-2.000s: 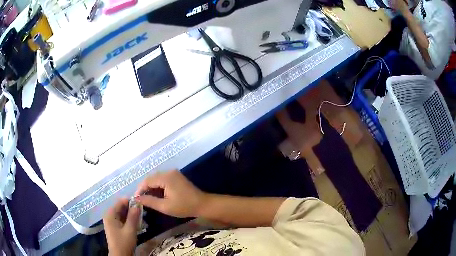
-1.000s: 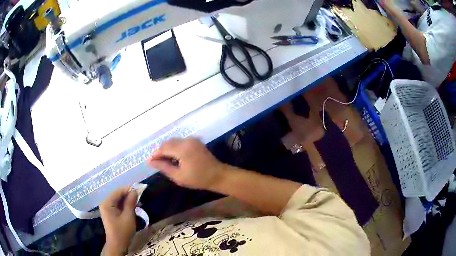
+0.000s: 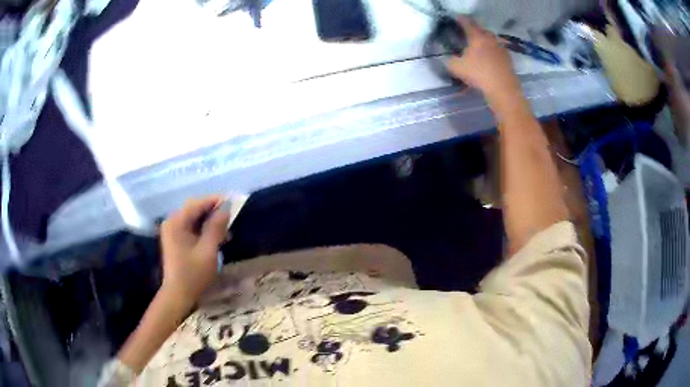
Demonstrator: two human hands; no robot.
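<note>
My left hand (image 3: 194,246) is closed on the end of a white strip near the table's front edge at the lower left. The strip (image 3: 98,155) runs from the left side of the table down to that hand, and a short end sticks out past the fingers. My right hand (image 3: 484,60) is stretched out over the table at the upper right, on the black handles of the shears (image 3: 446,36). Blur and the hand hide most of the shears, so I cannot tell how firmly they are held.
A black phone (image 3: 342,19) lies at the table's upper middle. Bluish thread snips (image 3: 533,50) lie right of my right hand. White strips (image 3: 30,75) hang at the left over dark fabric. A white basket (image 3: 651,249) stands at the right beside a blue one (image 3: 598,196).
My right hand has moved from near my left hand up and right to the shears. My left hand still holds the strip. The view has shifted, and the machine's JACK lettering has left the picture.
</note>
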